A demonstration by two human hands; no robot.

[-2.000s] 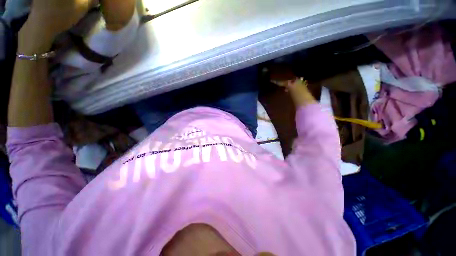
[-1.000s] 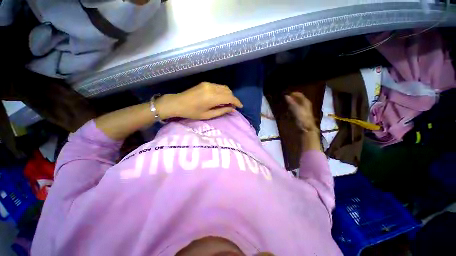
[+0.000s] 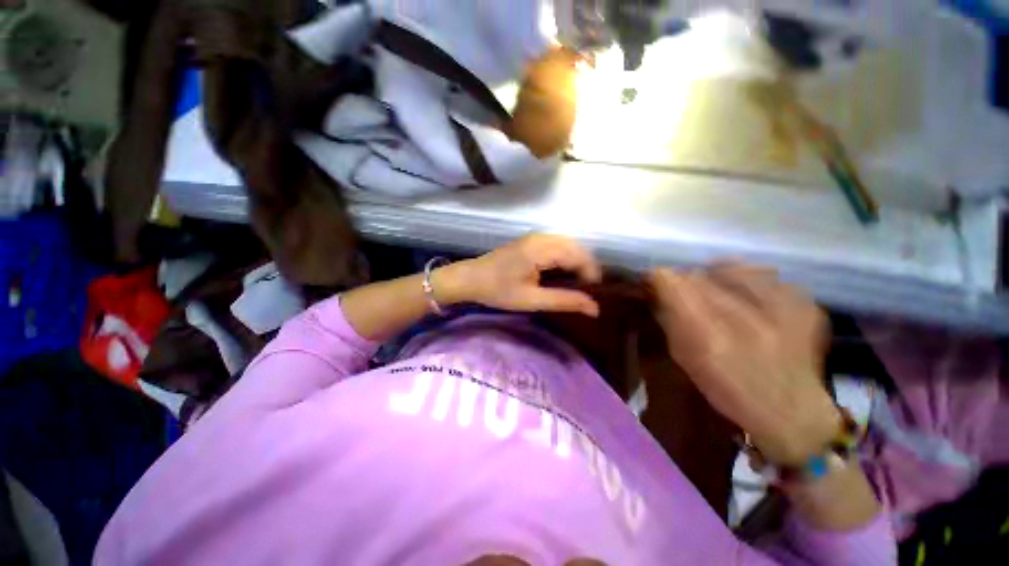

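My left hand [image 3: 526,276] is just below the table's front edge, thumb and fingers apart, with nothing clearly held. My right hand [image 3: 752,348] is blurred, to its right, with its fingertips at the top of a brown fabric panel [image 3: 680,437] that hangs below the edge. The brown and white garment [image 3: 387,144] lies heaped on the table left of the needle area, its brown part [image 3: 293,210] hanging over the edge. A lit orange-brown patch beside the needle area cannot be made out clearly.
Slim green-and-orange snips [image 3: 850,182] and a blurred yellow piece [image 3: 788,122] lie on the machine bed [image 3: 697,205]. At left are a blue basket [image 3: 44,282] and a red-and-white bag [image 3: 116,321]. Pink cloth [image 3: 946,404] is at lower right.
The view has shifted up to show the needle area. My right hand has risen from the brown fabric below to the table edge, bringing brown fabric up. My left hand has left my lap and opened.
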